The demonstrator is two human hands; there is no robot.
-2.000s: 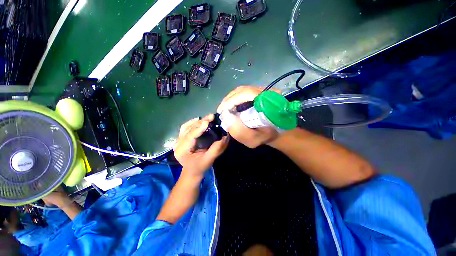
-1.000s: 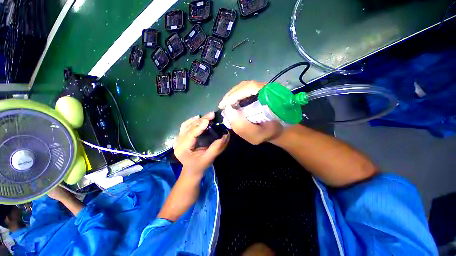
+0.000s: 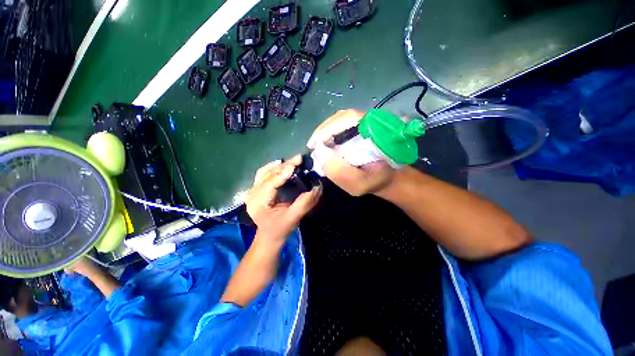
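My left hand [image 3: 273,205] holds a small black housing [image 3: 298,186] between fingers and thumb, above my lap at the bench's near edge. My right hand [image 3: 351,163] is closed around a clear-white dispensing syringe [image 3: 361,151]. The syringe's bright green adapter cap [image 3: 391,136] points to the right, with a clear air hose [image 3: 487,113] fixed to it. The syringe's front end is at the housing; its tip is hidden by my fingers, so I cannot tell whether it touches.
Several black housings [image 3: 299,71] lie grouped on the green bench [image 3: 188,153]. A yellow-green fan [image 3: 42,212] stands at left, beside a black box [image 3: 147,163]. A neighbouring person's blue sleeve [image 3: 174,285] is at lower left. A clear hose loops over the bench at upper right.
The view has shifted slightly, so the housings and fan sit a little further right. The green cap has tilted a little. Both hands keep their holds.
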